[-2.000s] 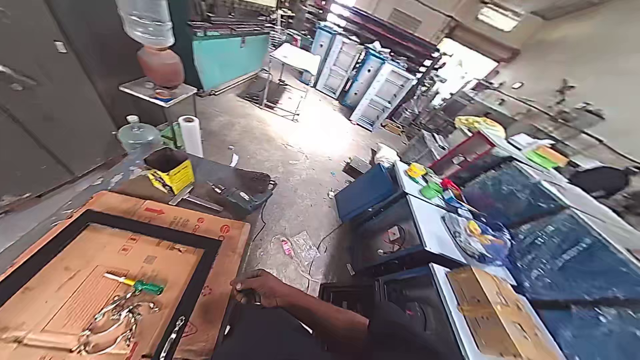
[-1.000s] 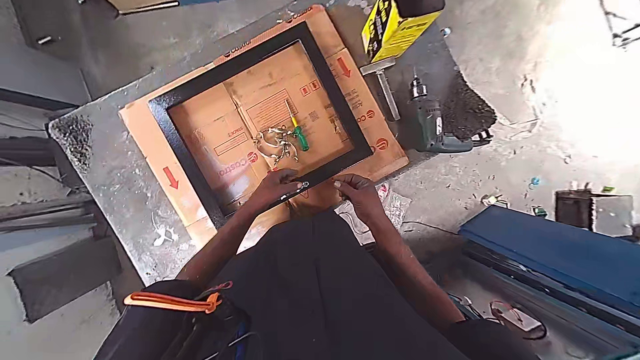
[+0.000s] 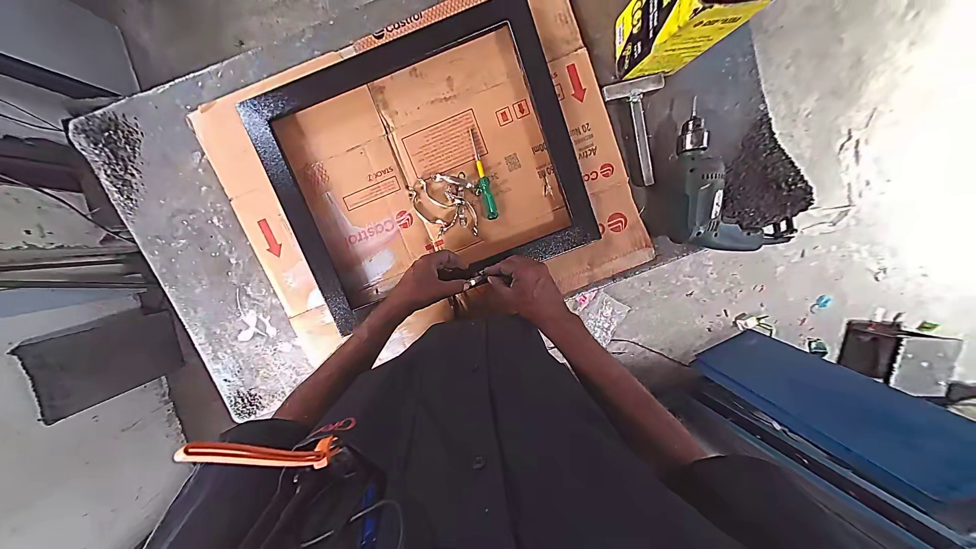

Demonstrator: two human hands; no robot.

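Note:
A black rectangular frame (image 3: 560, 130) lies on flattened cardboard (image 3: 610, 183) over a worn table. At its near edge my left hand (image 3: 431, 280) and my right hand (image 3: 526, 286) almost meet, their fingertips pinching a small metal part (image 3: 476, 280) between them; its exact kind is too small to tell. Inside the frame, just beyond my hands, lie a tangle of small metal fittings (image 3: 450, 204) and a screwdriver (image 3: 488, 197) with a green and yellow handle, its shaft pointing away from me.
Right of the cardboard are a hammer (image 3: 642, 133), a green power drill (image 3: 703, 194) with a bit fitted and a yellow and black box (image 3: 679, 34). A clear plastic bag (image 3: 602, 314) lies near the table's edge. A blue panel (image 3: 839, 419) stands at the lower right.
The view has swung down from the room to the table. My right hand has moved left along the frame's near edge to my left hand since one second ago.

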